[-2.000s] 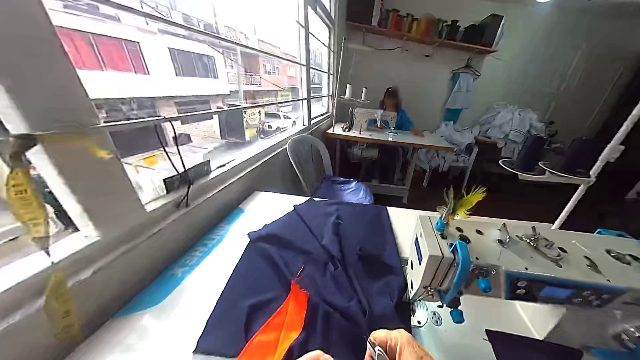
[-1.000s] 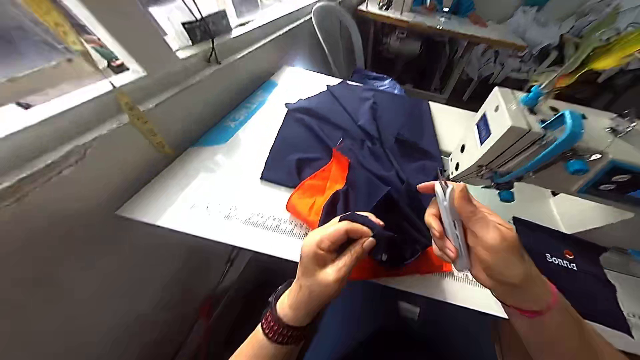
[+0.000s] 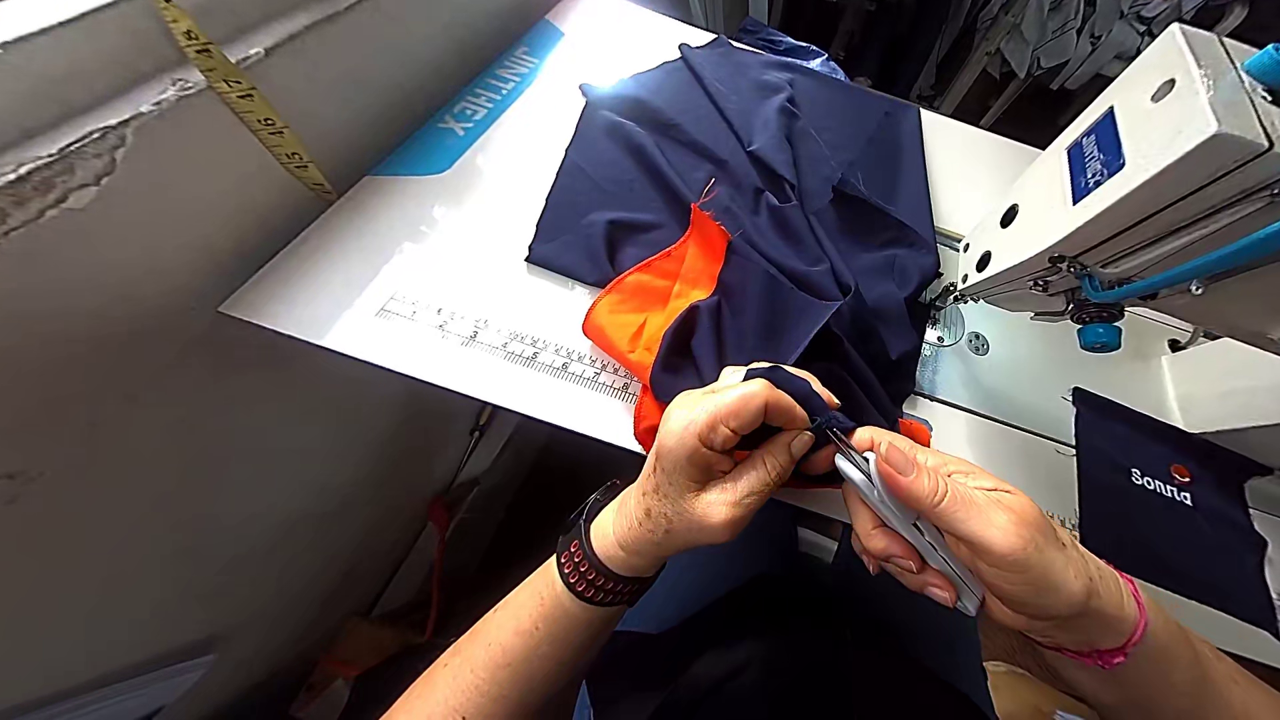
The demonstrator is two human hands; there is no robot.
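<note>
Navy fabric (image 3: 740, 190) lies rumpled over the white sewing table, with an orange fabric strip (image 3: 665, 300) along its near left side. My left hand (image 3: 725, 455) pinches a bunched edge of the navy fabric between thumb and fingers, near the table's front edge. In my right hand (image 3: 950, 510) are grey-handled thread snips (image 3: 910, 530), their tips touching the fabric right beside my left fingertips. Whether the blades are closed on a thread cannot be told.
A white sewing machine head (image 3: 1120, 170) stands at the right, its needle area beside the navy fabric. A navy embroidered piece (image 3: 1170, 500) lies at the right. The table (image 3: 400, 260) bears a printed ruler; a yellow measuring tape (image 3: 245, 100) hangs by the wall at left.
The snips, held upright and apart from the left hand one second ago, now have their tips at the pinched fabric edge. Both hands have come together. The view has tilted down.
</note>
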